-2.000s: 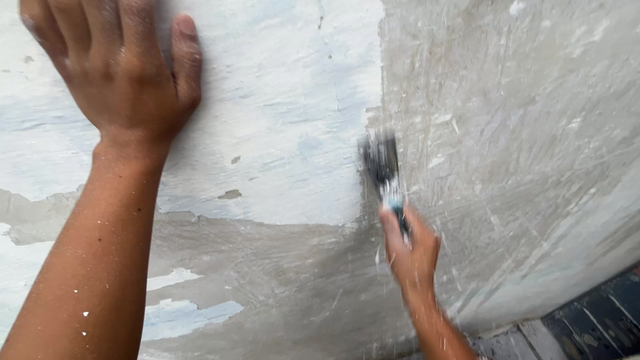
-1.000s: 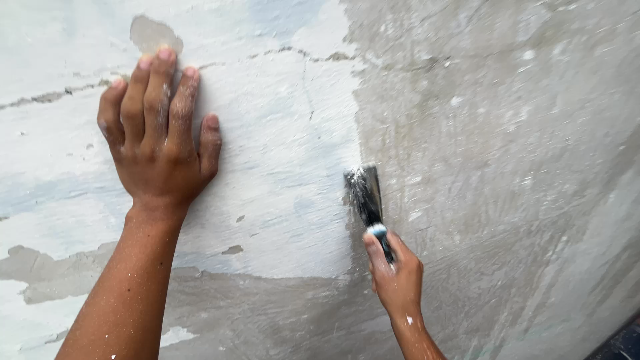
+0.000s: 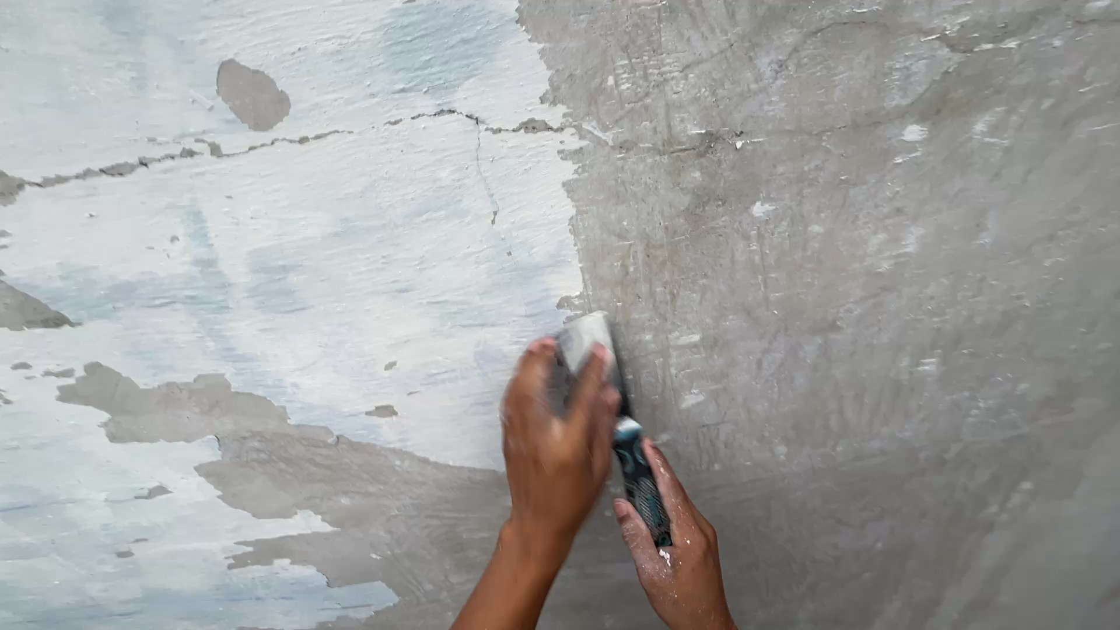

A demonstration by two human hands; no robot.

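Observation:
My right hand (image 3: 678,542) is closed around the dark patterned handle of a putty knife (image 3: 643,486), whose blade points up along the ragged edge of the white paint (image 3: 350,262). My left hand (image 3: 560,429) is at the blade, its fingers spread over the metal and partly hiding it; blur hides whether it grips the blade or only touches it. A pale flake or paint residue seems to lie on the blade's upper end. Bare grey plaster (image 3: 831,306) is to the right of the knife.
A crack (image 3: 131,166) runs across the painted wall, with a bare oval patch (image 3: 253,94) above it. Larger bare patches (image 3: 175,402) with peeling edges spread at the lower left.
My left hand has come off the painted wall at the left and moved right and down to the putty knife's blade. My right hand keeps hold of the handle.

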